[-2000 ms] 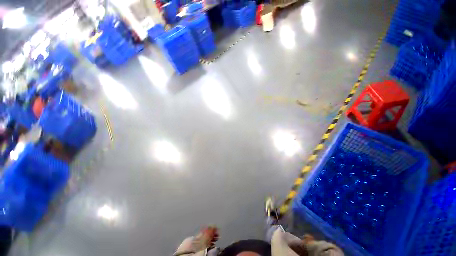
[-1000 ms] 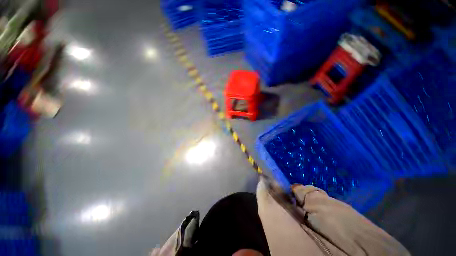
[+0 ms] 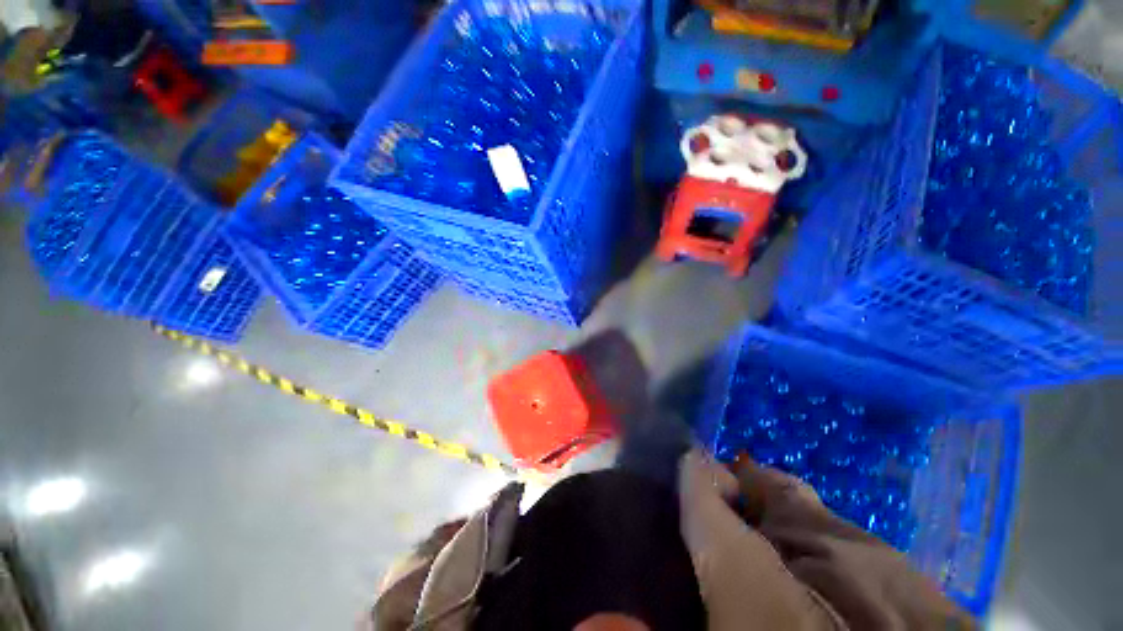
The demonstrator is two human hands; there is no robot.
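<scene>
A red plastic stool (image 3: 542,404) stands on the floor just in front of me. Beyond it, a white holding tray (image 3: 741,150) with round holes rests on another red stool (image 3: 717,219). A blue crate (image 3: 1004,493) at the lower right holds shiny blue plastic parts (image 3: 819,438). The beige sleeves show at the bottom. My left hand is not in view. A small dark patch at the right sleeve's end may be my right hand (image 3: 741,464); its grip is unclear.
A blue press ledge (image 3: 788,89) with red buttons is behind the tray. A full crate (image 3: 450,222) with a white label on its parts stands left, another (image 3: 862,290) right. More crates and yellow-black tape (image 3: 333,401) are farther left.
The view has swung right towards the press. The nearer red stool is now directly ahead and closer, and the white tray has come nearer the middle. The open floor has moved to the left.
</scene>
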